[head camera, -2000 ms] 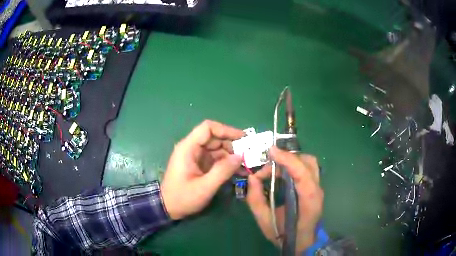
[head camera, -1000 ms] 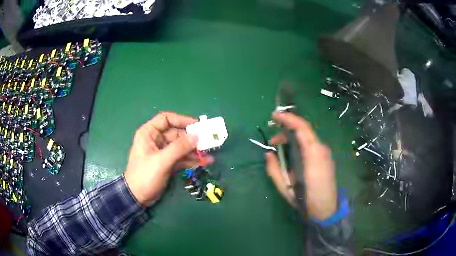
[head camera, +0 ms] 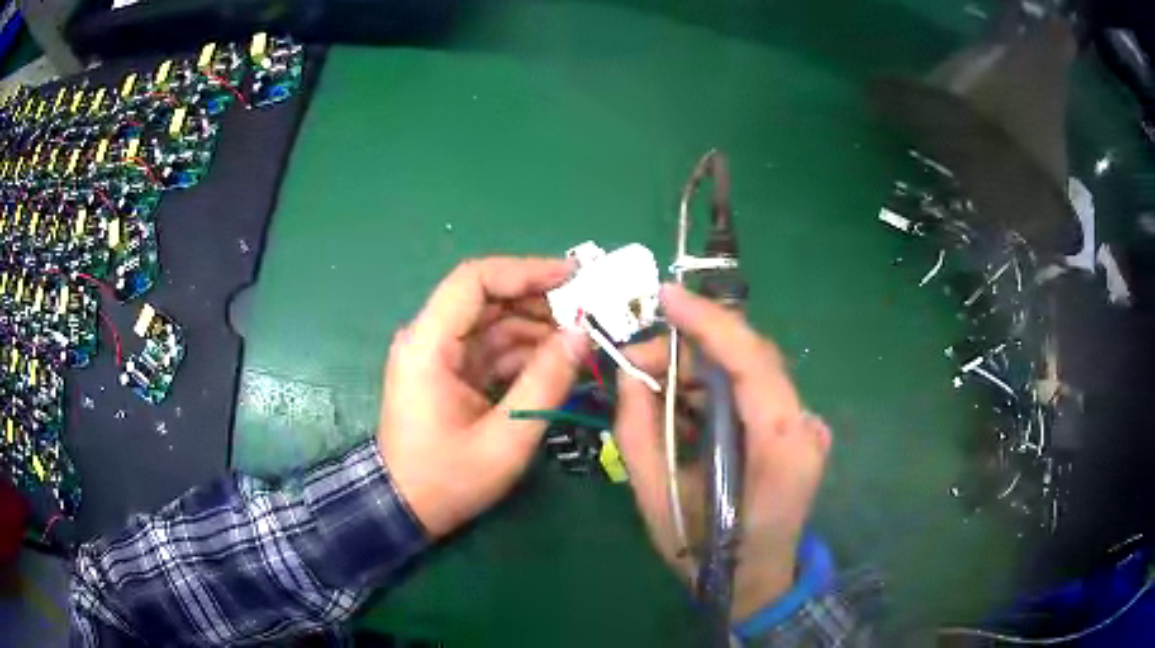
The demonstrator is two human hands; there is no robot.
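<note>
A white plastic housing (head camera: 614, 292) is held between the fingertips of my left hand (head camera: 471, 380). A red wire, a white lead (head camera: 623, 355) and a green lead (head camera: 555, 415) show just below it. A circuit board (head camera: 589, 448) with a yellow block hangs or lies below the housing, partly hidden by my fingers. My right hand (head camera: 741, 437) holds the dark soldering iron (head camera: 719, 468), its tip pointing away from me. A pale tube (head camera: 676, 443) is tied alongside it. My right fingertips are at the housing's right edge.
A black mat (head camera: 209, 304) with rows of circuit boards lies at the left on the green bench (head camera: 418, 152). A dark tray (head camera: 253, 28) is at the top left. Scrap leads (head camera: 1001, 380) lie at the right below a grey-brown nozzle (head camera: 1013, 152).
The right hand has come back to the housing from the right. The white lead seen by that hand is now at the housing, and a green lead shows. The left hand still holds the housing.
</note>
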